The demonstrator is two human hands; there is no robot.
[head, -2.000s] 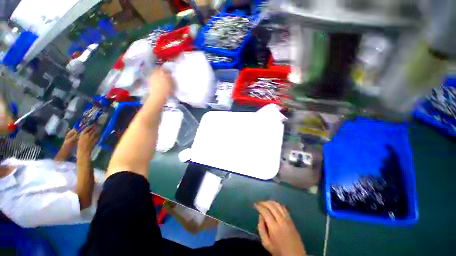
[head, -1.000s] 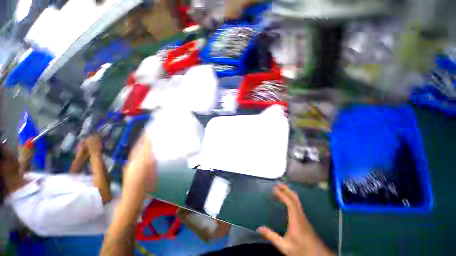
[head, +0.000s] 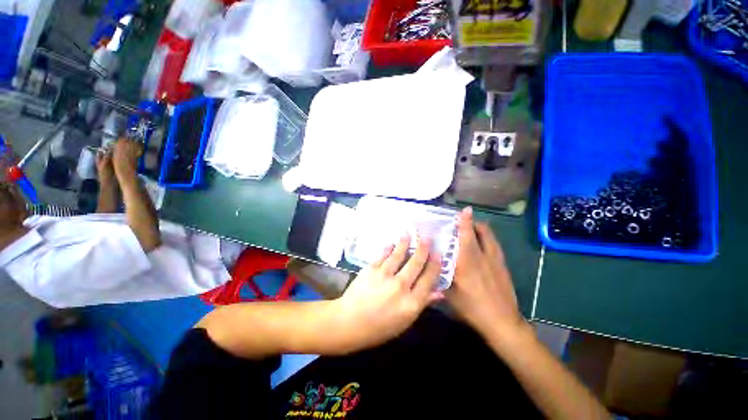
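Note:
A shallow clear plastic box (head: pixel 381 215) lies at the bench's front edge, below the white tray (head: pixel 381 139). Small slivers show along its right end, partly under my fingers; what they are is hard to tell. My left hand (head: pixel 395 283) rests over the box's front, fingers spread over it. My right hand (head: pixel 485 275) is at the box's right end, its fingers against that side. The press fixture (head: pixel 492 144) stands beyond the right hand, with nothing clearly seen in it.
A large blue bin (head: pixel 627 70) with dark rings (head: pixel 615 209) stands right of the press. A black pad (head: pixel 308 223) lies left of the box. Clear boxes (head: pixel 242 135) and a red bin (head: pixel 385 56) stand behind. Another person's hands (head: pixel 123 156) work at far left.
My left hand has come back from the far left to the bench's front edge. The clear box now lies there. My right hand has moved against its right end. The view has tilted down.

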